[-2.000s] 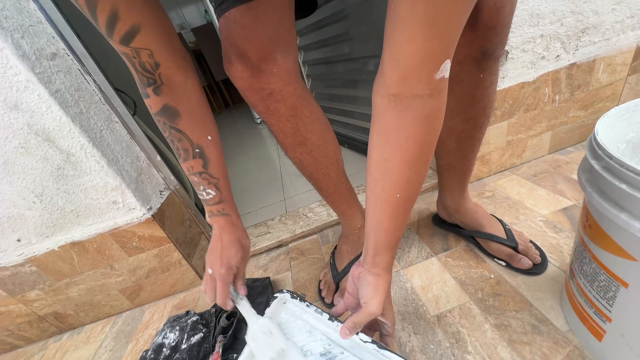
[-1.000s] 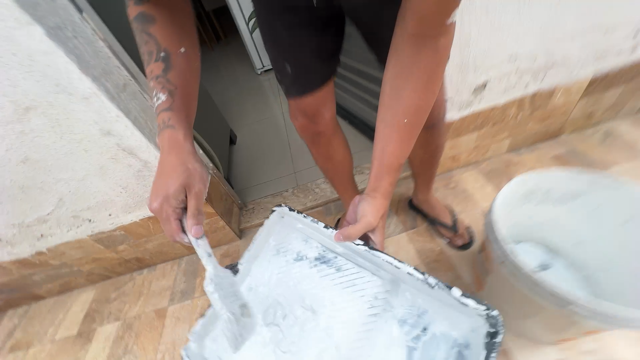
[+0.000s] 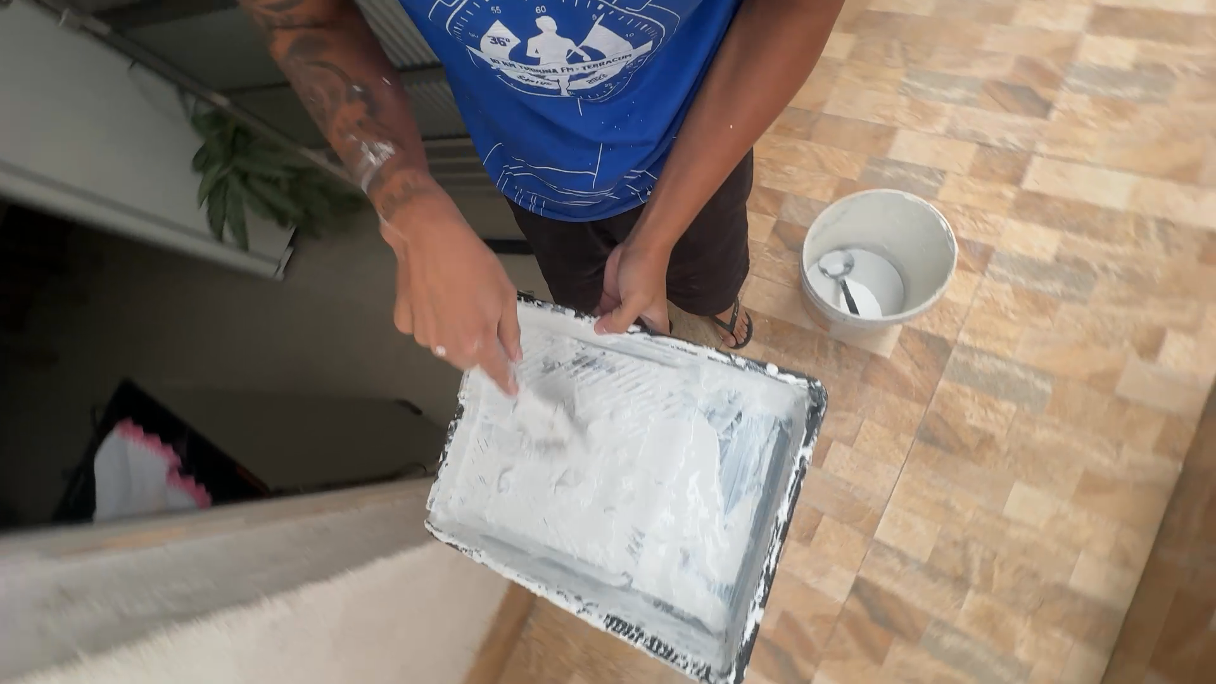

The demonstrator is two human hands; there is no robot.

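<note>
My right hand, on the tattooed arm, grips a paintbrush whose paint-covered head is blurred against the upper left part of a paint tray. White paint smears cover the tray's ribbed inside and its black rim. My left hand holds the tray by the upper rim, thumb on top and the other fingers partly hidden. The tray is tilted in view. Right of it, a whitish bucket stands on the floor, with white paint and a round-ended tool with a dark handle inside.
Tan tiled floor runs along the right. At the lower left is a light wall beside a dark opening. A leafy plant and a dark item with white and pink cloth lie beyond. A sandalled foot is below the shorts.
The brush has moved from the tray's left side to its upper left part. My left hand still holds the rim. The view has shifted greatly, now showing the blue shirt.
</note>
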